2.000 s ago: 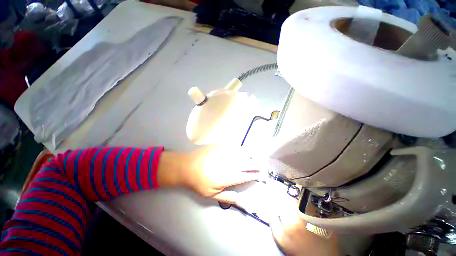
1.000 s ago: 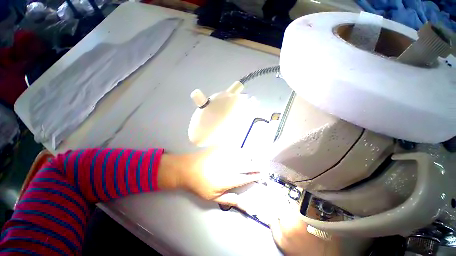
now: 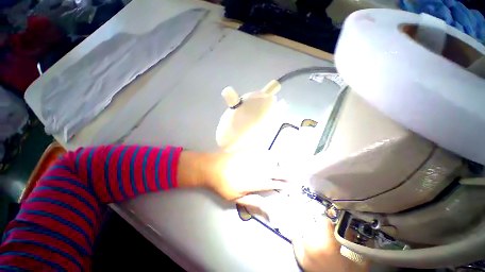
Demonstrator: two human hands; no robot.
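Note:
My left hand (image 3: 242,172) lies on the glaring bed of the sewing machine, fingers pointing right toward the needle area. My right hand (image 3: 322,247) is at the lower middle, partly behind the machine's front guard. Fingertips of both hands are washed out by the light, so any workpiece between them cannot be told. The beige-grey sewing machine head (image 3: 377,154) stands at the right, with small metal parts (image 3: 319,199) under it beside my fingers. The cream sewing lamp (image 3: 247,119) is lit behind my left hand.
A thick white roll (image 3: 404,69) sits on top of the machine head. A long grey cut panel (image 3: 111,69) lies flat at the table's far left. Dark fabric (image 3: 287,18) is heaped behind the table. Light blue fabric (image 3: 452,18) is at the top right. The table edge (image 3: 141,228) runs along the lower left.
The camera view has shifted, so the machine, roll and lamp appear further right. Both hands stay beside the needle area, with little visible movement.

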